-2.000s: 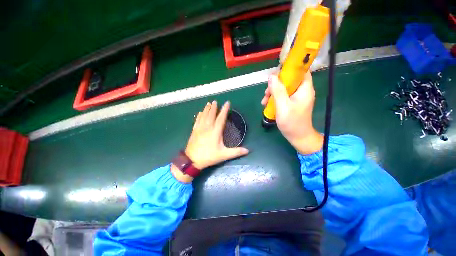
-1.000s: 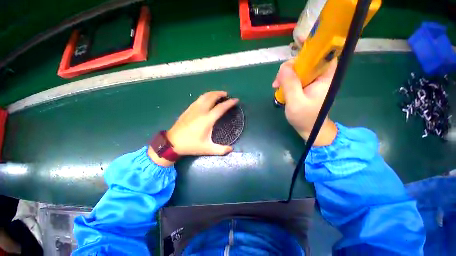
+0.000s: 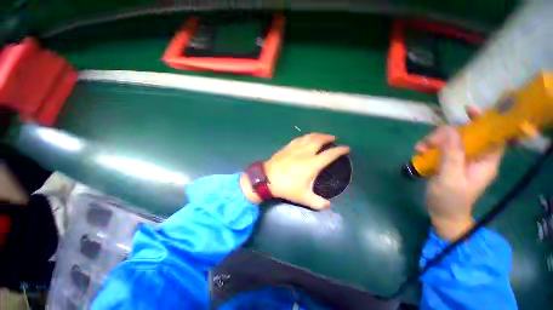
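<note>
My left hand (image 3: 297,169) lies around the left side of the round dark dish (image 3: 335,177) on the green bench, thumb at its lower edge and fingers at its top edge. My right hand (image 3: 459,172) is closed around the yellow electric screwdriver (image 3: 485,137). Its black tip points left and down, to the right of the dish and apart from it. The screwdriver's rear end is cut off by the right edge. The picture is blurred, and the dish's contents cannot be told.
Two red frames with dark tablets (image 3: 227,45) (image 3: 424,57) lie beyond the pale rail (image 3: 254,91). Stacked red frames (image 3: 36,82) stand at left. A clear parts tray (image 3: 91,248) is at lower left. A wrapped post (image 3: 497,54) rises at upper right. A dark cord (image 3: 485,215) crosses my right forearm.
The view has turned left, so the bench things sit further right and the red stack shows. The screwdriver is tilted nearer to level. My left hand stays around the dish.
</note>
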